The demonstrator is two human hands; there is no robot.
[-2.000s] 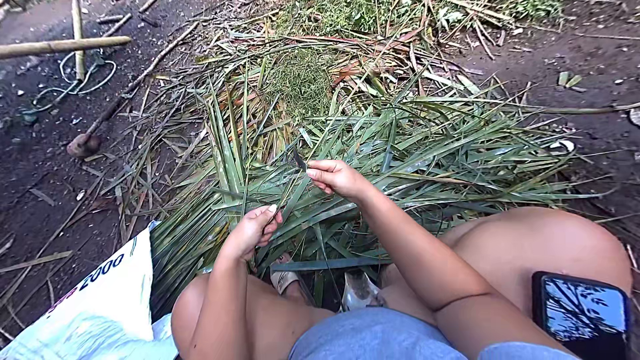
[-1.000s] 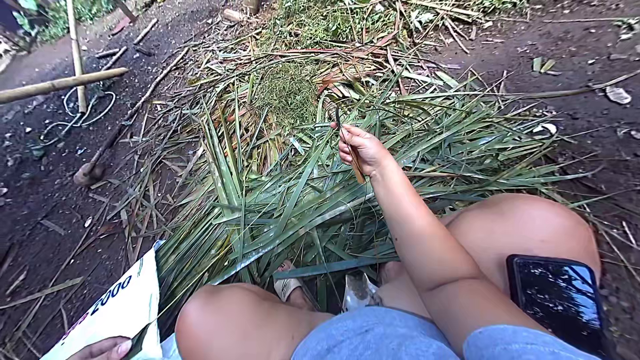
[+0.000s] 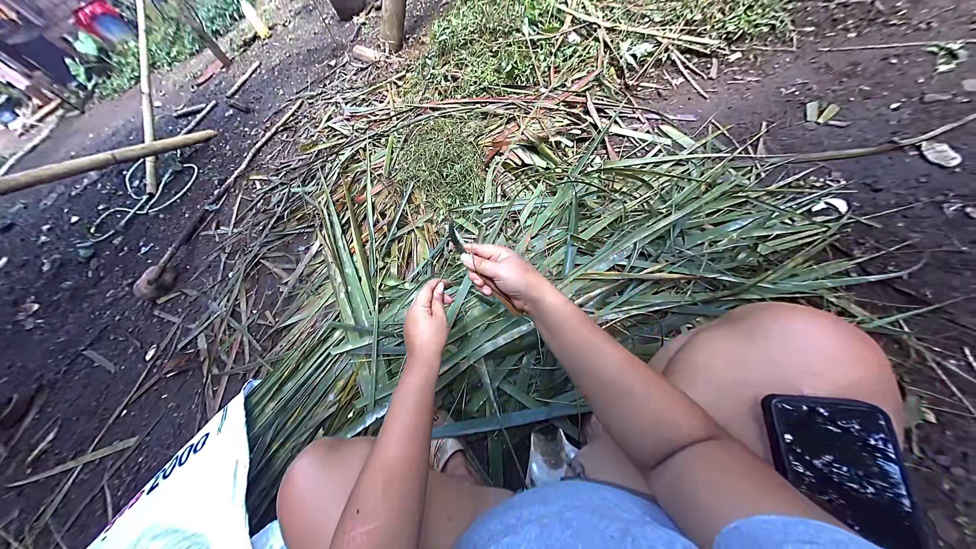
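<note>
My right hand (image 3: 502, 278) is closed around the brown handle of a small knife (image 3: 456, 238), whose dark curved blade points up and away. Just left of it and a little lower is my left hand (image 3: 428, 314), fingertips pinched together near the blade; whether something thin lies between them cannot be made out. Beneath both hands spreads a heap of long green leaf strips (image 3: 648, 259). A white printed sack (image 3: 198, 480) lies at the lower left, beside my knee.
A smartphone (image 3: 842, 465) rests on my right thigh. At the left are a bamboo pole (image 3: 107, 160), a looped rope (image 3: 145, 204) and a long stick with a thick end (image 3: 156, 282). Fine cut greenery (image 3: 442, 160) lies on the heap, with more plant cuttings (image 3: 496, 46) beyond.
My left hand has come from the sack back up beside the right hand. The right hand has moved slightly, still holding the knife. The view has tilted up somewhat.
</note>
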